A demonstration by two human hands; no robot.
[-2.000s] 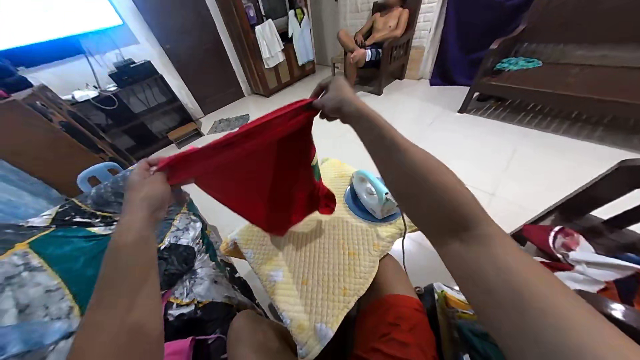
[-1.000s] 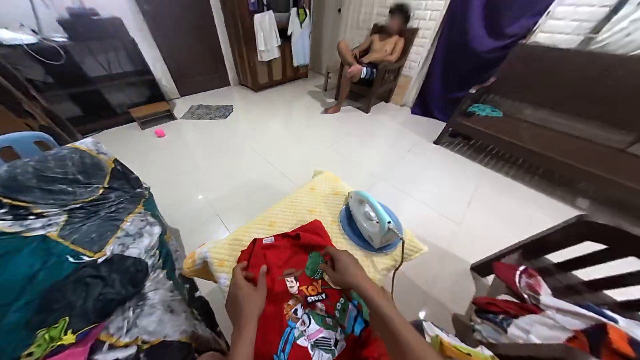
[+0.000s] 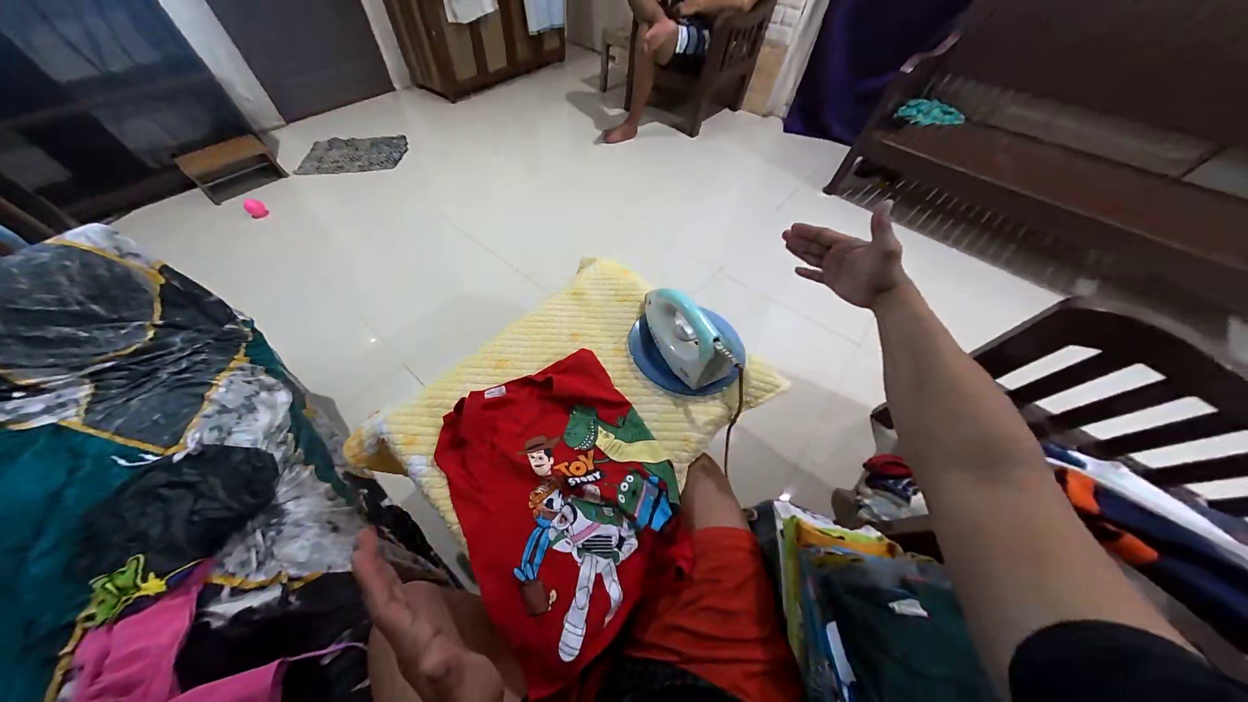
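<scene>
A red T-shirt (image 3: 497,507) with a cartoon print lies spread over a yellow quilted pad (image 3: 526,341), its lower part over my lap. Beyond its right shoulder an electric iron (image 3: 687,336) rests on a blue round plate (image 3: 645,356), its cord hanging down at the right. My left hand (image 3: 414,624) is raised beside the shirt's lower left, empty, with its palm turned toward the shirt. My right hand (image 3: 848,255) is held out in the air to the right of the iron, fingers spread and holding nothing.
Patterned cloth and clothes (image 3: 175,390) are heaped at the left. A wooden armchair (image 3: 1072,361) with clothes and plastic bags (image 3: 838,565) stand at the right. A person (image 3: 643,78) sits at the back. A wooden bench (image 3: 1053,175) and a floor mat (image 3: 353,154) are farther off.
The red shirt, held up in the air two seconds ago, was laid on the pad by one second ago. Since then both hands have let go of it, and my right hand has moved out to the right.
</scene>
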